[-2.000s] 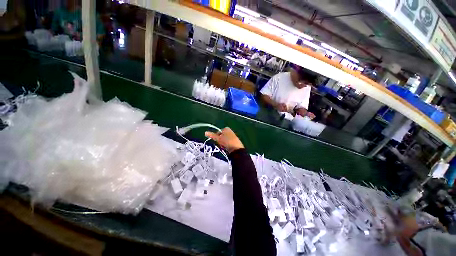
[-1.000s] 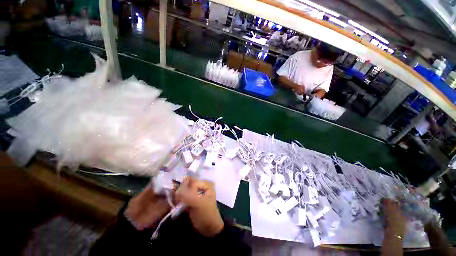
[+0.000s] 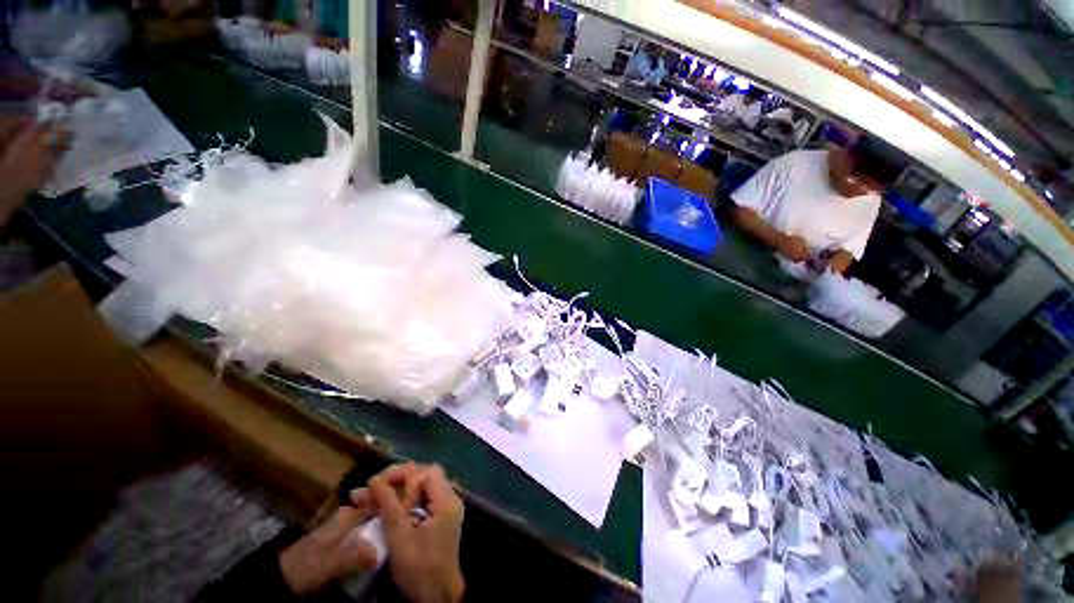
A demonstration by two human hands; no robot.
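Observation:
My left hand and my right hand are close together at the bench's near edge, beside the carton. Between them is a small white unit, mostly hidden by the fingers. White adapters with thin white cables lie in a heap on a white sheet in front of my hands. A larger heap of adapters covers the sheets to the right. A glaring pile of bubble bags lies left of the heaps.
The open carton at lower left holds greyish bundles. Across the green conveyor are a blue bin, upright white parts and a seated person. Another person's hand shows at far left, and a blurred one at lower right.
My hands have moved down towards the carton's corner with the white unit, and its dangling cable no longer shows. The view has shifted left, bringing in another person's hand at far left.

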